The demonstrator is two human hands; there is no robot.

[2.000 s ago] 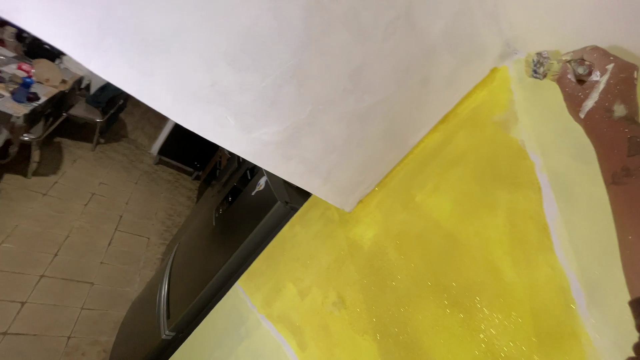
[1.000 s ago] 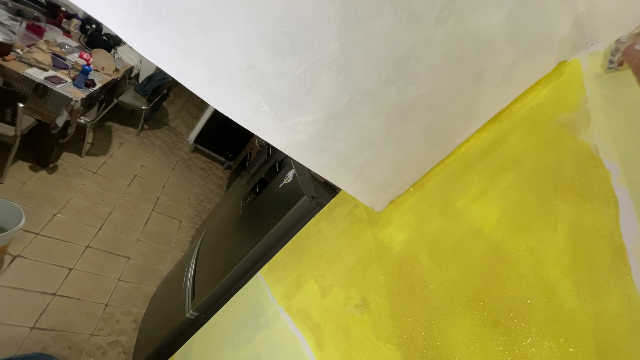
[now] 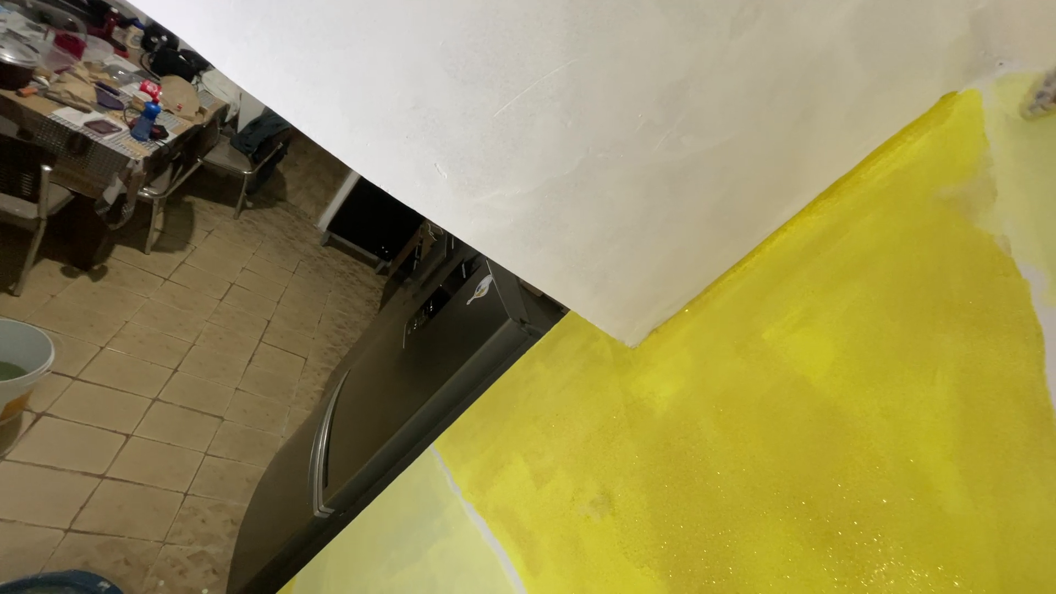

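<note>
A wet yellow painted patch [image 3: 767,396] covers much of the wall at the lower right, with glints on its lower part. Its upper edge meets a white surface [image 3: 511,132] along a slanted line that runs up to the right. Pale yellow wall [image 3: 1027,177] lies beyond a whitish stripe on the right, and more [image 3: 404,520] shows at bottom centre. A small blurred, mottled grey object [image 3: 1041,97] is cut off by the right edge, over the pale yellow; what it is cannot be told. Neither my left hand nor my right hand can be made out.
A dark refrigerator [image 3: 388,404] stands beside the wall. Beyond the tiled floor [image 3: 157,379] are a cluttered table [image 3: 62,157] and metal-framed chairs [image 3: 227,157]. A white bucket [image 3: 33,351] is at the left edge, and a blue rim [image 3: 62,582] shows at the bottom left.
A hand and forearm at the right, with a small mottled object at the fingers, have passed out of view except for a blurred bit at the edge. The view has shifted, bringing in the bucket.
</note>
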